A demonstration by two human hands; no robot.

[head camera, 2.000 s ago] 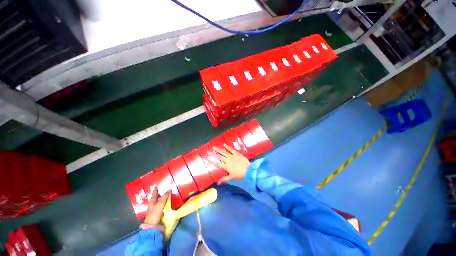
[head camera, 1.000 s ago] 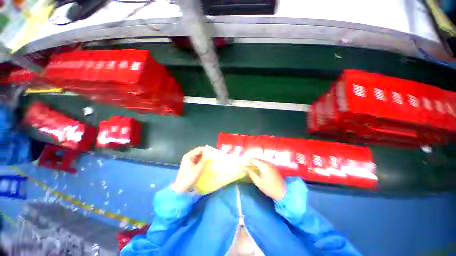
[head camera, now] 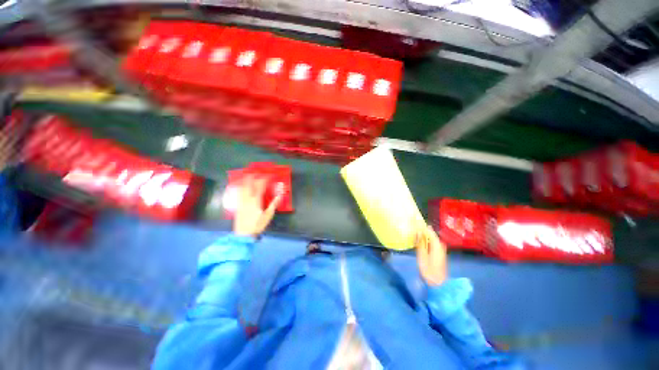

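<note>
My right hand (head camera: 431, 254) holds the yellow sticker sheet (head camera: 384, 199) by its lower right corner, with the sheet standing out over the green belt. My left hand (head camera: 252, 208) lies on a small group of red retail boxes (head camera: 281, 189) on the belt. The hand covers part of them and is blurred, so I cannot tell whether the fingers grip a box. A row of red boxes (head camera: 553, 235) lies to the right of my right hand. No small sticker can be made out.
Tall stacked red boxes (head camera: 318, 94) stand behind at the centre, and more stacked boxes (head camera: 589, 173) at right. Another row (head camera: 119, 173) lies at left, beside a person's hand at the edge. A metal post (head camera: 498, 97) slants over the belt (head camera: 329, 209).
The view has swung left along the belt. My left hand has let go of the yellow sheet and moved onto the small box group. My right hand now holds the sheet alone, opened out flatter.
</note>
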